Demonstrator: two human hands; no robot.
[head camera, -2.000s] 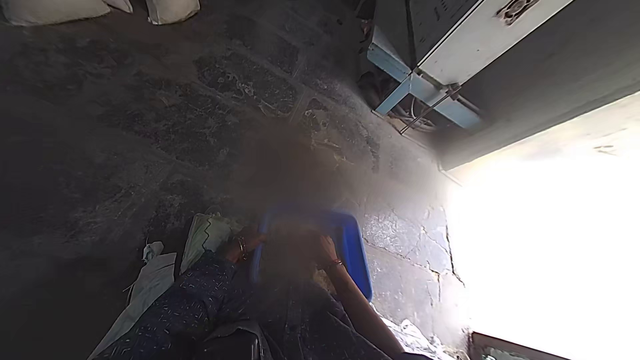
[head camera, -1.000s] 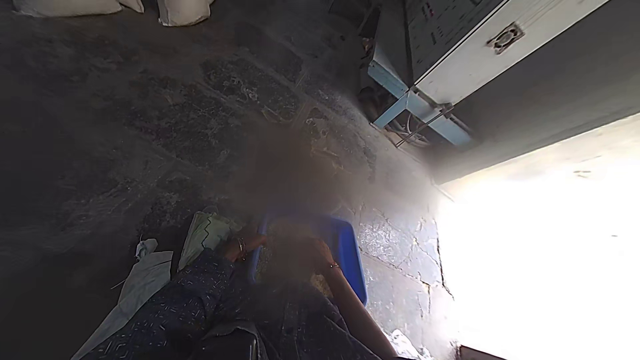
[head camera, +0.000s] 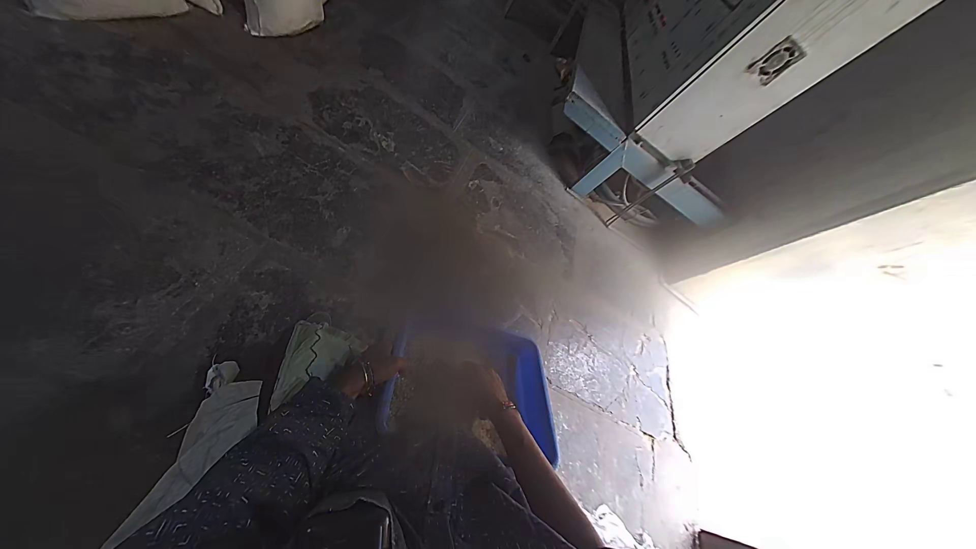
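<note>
A blue plastic tray (head camera: 538, 396) sits low in the view, close to my lap, with loose pale material (head camera: 486, 435) in it that is too blurred to name. My left hand (head camera: 381, 374), with bangles at the wrist, is at the tray's left edge. My right hand (head camera: 484, 385) reaches over the inside of the tray from the right. A brown smear across the middle of the view hides the fingers of both hands, so I cannot tell whether either holds anything.
A pale green bag or cloth (head camera: 313, 354) and a white sack (head camera: 221, 419) lie left of the tray on the dark stone floor (head camera: 229, 252). White sacks (head camera: 284, 15) stand at the top left. A metal cabinet (head camera: 732, 84) on a light blue frame (head camera: 621, 156) is at the upper right.
</note>
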